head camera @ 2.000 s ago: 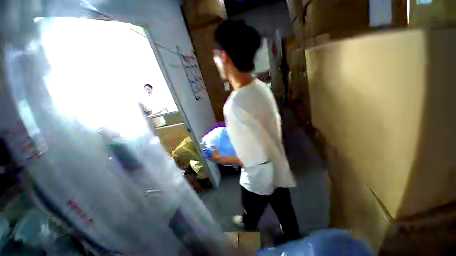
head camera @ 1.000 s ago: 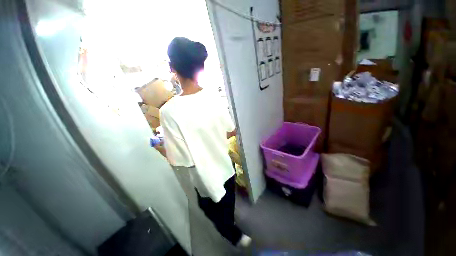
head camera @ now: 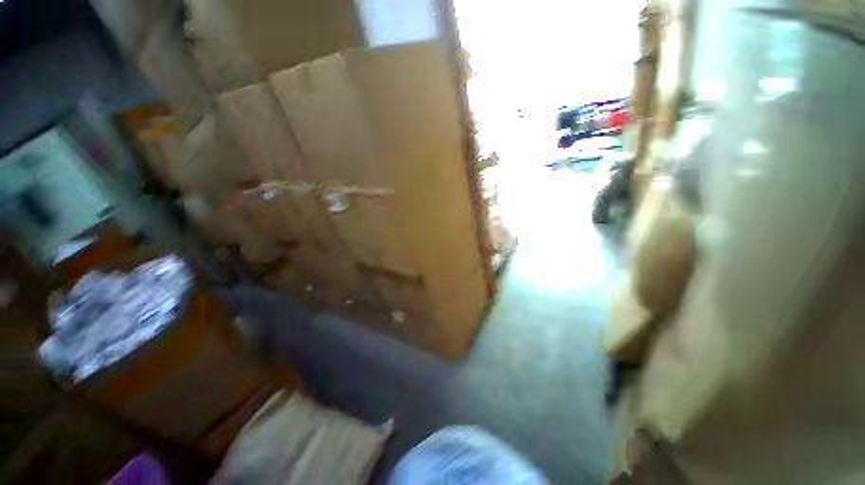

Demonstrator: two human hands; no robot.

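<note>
A large blue water bottle (head camera: 467,458) in shiny clear wrap shows at the bottom edge, right of the middle. Only its rounded upper part is in the picture; the rest is cut off. Neither of my hands is in view, so how the bottle is held does not show. The view is blurred.
Tall brown cartons (head camera: 370,170) stand left of a grey floor passage (head camera: 541,322) towards a bright opening. An open carton with crumpled silvery material (head camera: 119,308), a tan sack (head camera: 299,445) and a purple bin (head camera: 140,471) are lower left. Wrapped brown goods (head camera: 664,246) line the right.
The view has swung right, away from the doorway. The person in the white top is out of view. The silvery-filled carton, sack and purple bin have shifted left, and more of the blue bottle shows.
</note>
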